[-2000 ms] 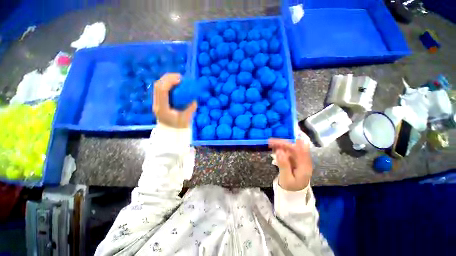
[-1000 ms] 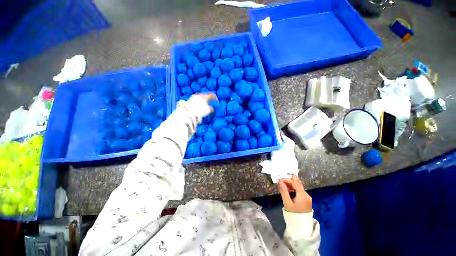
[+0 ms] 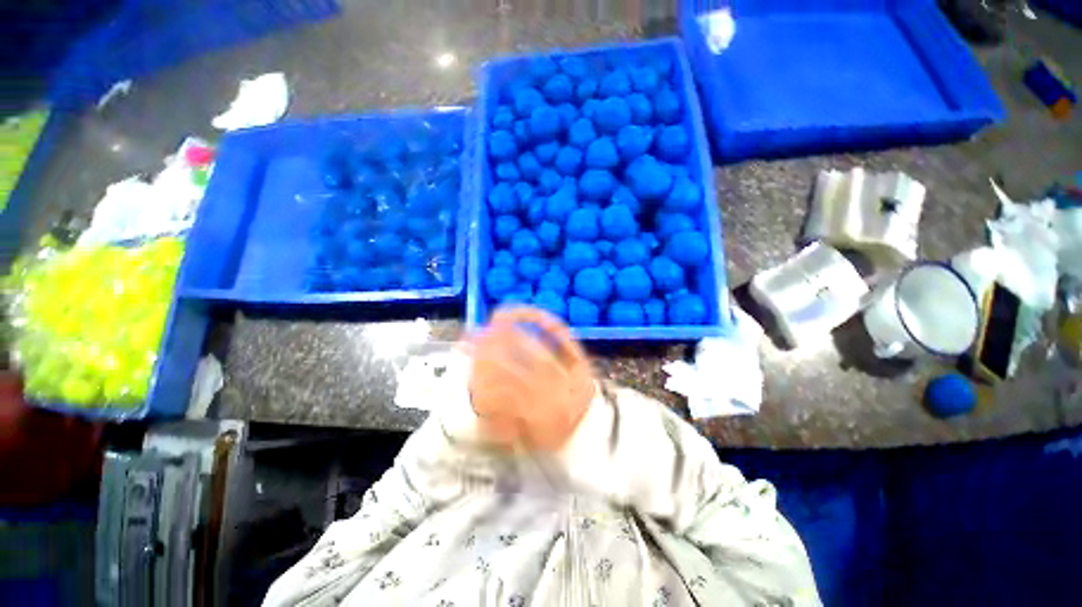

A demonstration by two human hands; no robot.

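My left hand [image 3: 504, 368] and my right hand [image 3: 555, 385] are together and blurred at the counter edge, just below the bulk ball crate [image 3: 721, 237]. They overlap, and I cannot tell what is between them. The crate is heaped with matte blue balls [image 3: 594, 185]. A clear plastic bag stack [image 3: 425, 377] lies left of my hands. A white tissue [image 3: 724, 377] lies crumpled at the right of my hands. The finished-goods crate [image 3: 237, 225] at the left holds glossy bagged balls [image 3: 386, 213] in its right part.
At the right are a white mug [image 3: 937, 308], a smartphone [image 3: 998, 330], a loose blue ball [image 3: 950, 395] and two spare bag bundles [image 3: 809, 293]. An empty blue crate [image 3: 831, 83] is at the back right. Yellow-green bagged items [image 3: 95, 320] are at the far left.
My left hand has left the bulk crate and come back to the counter edge. My right hand has moved left from the tissue to meet it. The camera view has shifted.
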